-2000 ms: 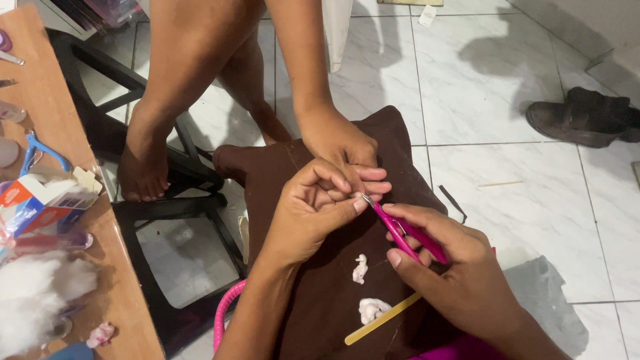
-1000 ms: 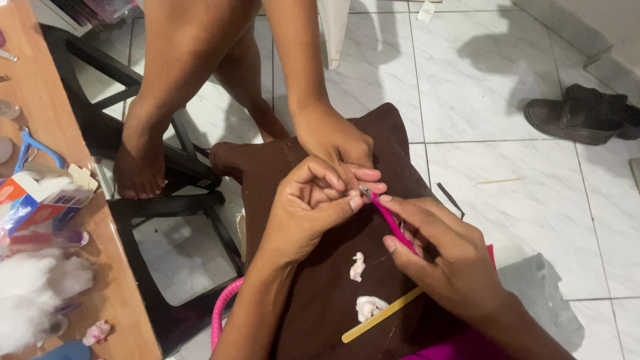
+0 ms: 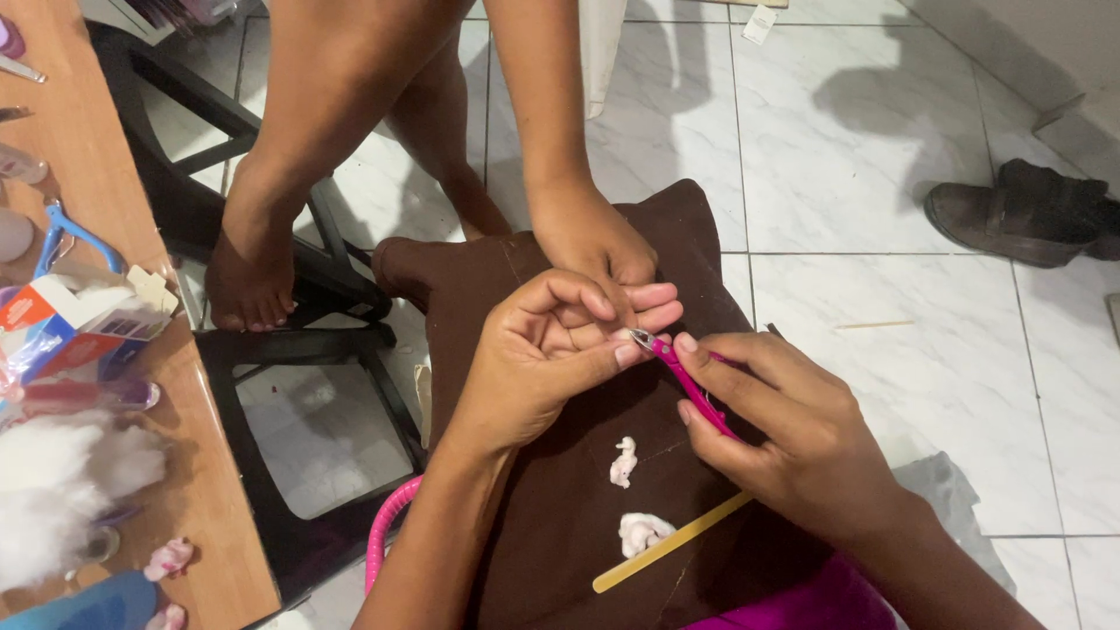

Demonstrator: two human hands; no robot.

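My left hand [image 3: 547, 350] holds a finger of another person's hand [image 3: 595, 245], which rests over a brown cushion [image 3: 560, 525]. In my right hand [image 3: 779, 420] is a pair of pink-handled cuticle nippers [image 3: 691, 394]; their metal jaws touch or nearly touch the held fingertip, and whether the jaws meet is too small to tell. Below the hands, a small twisted piece of used cotton [image 3: 623, 462] and a larger cotton wad [image 3: 643, 532] lie on the cushion. A yellow nail file [image 3: 669, 542] lies beside the larger wad, its far end under my right hand.
On the left, a wooden table [image 3: 206, 490] holds white cotton [image 3: 70, 490], a printed box [image 3: 70, 332], a blue-handled tool [image 3: 66, 241] and small bottles. The other person's foot [image 3: 254, 271] rests on a black stool [image 3: 306, 341]. Dark shoes [image 3: 1015, 214] stand on the tiled floor.
My right hand has tilted the nippers slightly since the first frame, and their handles appear closer together. My left hand keeps its hold on the other person's finger.
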